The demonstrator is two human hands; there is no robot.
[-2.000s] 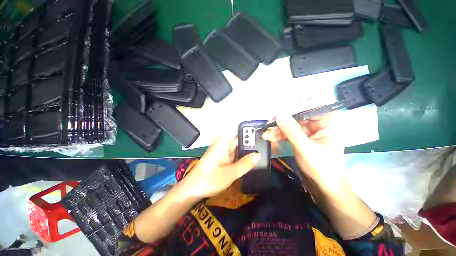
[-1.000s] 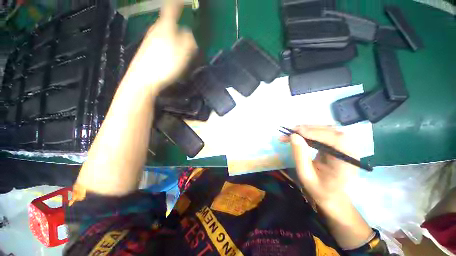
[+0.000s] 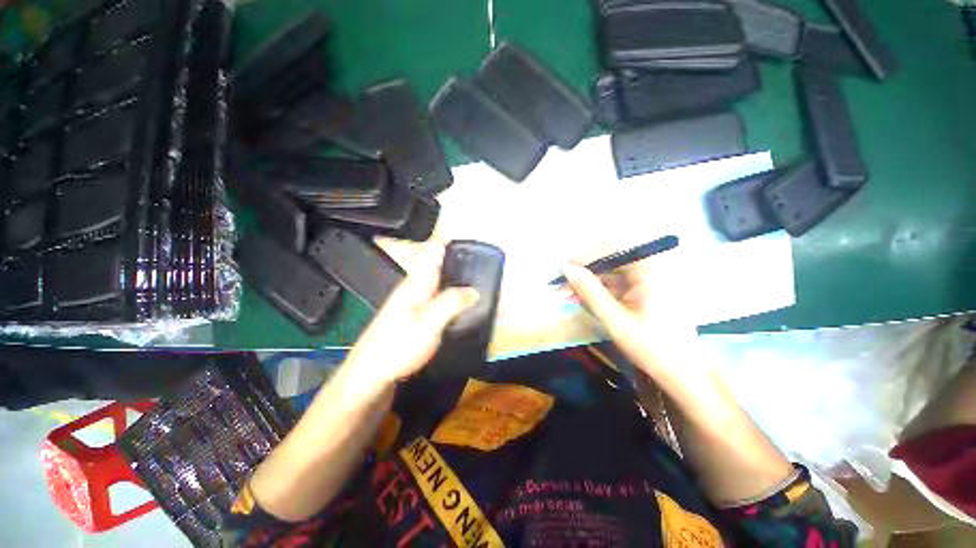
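My left hand [image 3: 415,321] holds a black phone case [image 3: 478,268] upright at the bench's near edge, thumb across its face, with small holes near its top end. My right hand [image 3: 621,305] holds slim black tweezers [image 3: 637,254] to the right of the case. Their tip points left and does not touch the case. The white paper sheet [image 3: 557,203] lies under and behind both hands. Fine detail at the case's holes is too small to tell.
A tall stack of black blister trays [image 3: 86,161] stands at the left, beside a loose heap of cases [image 3: 332,177]. More cases [image 3: 676,145] lie stacked and overlapping at the back right. A red stool [image 3: 80,487] and a spare tray [image 3: 203,439] are below the bench. A person's sleeve [image 3: 942,455] shows at the right.
My left hand has come back from the far left side and now holds a case. The right hand has shifted slightly left with the tweezers turned. One case is gone from the middle row.
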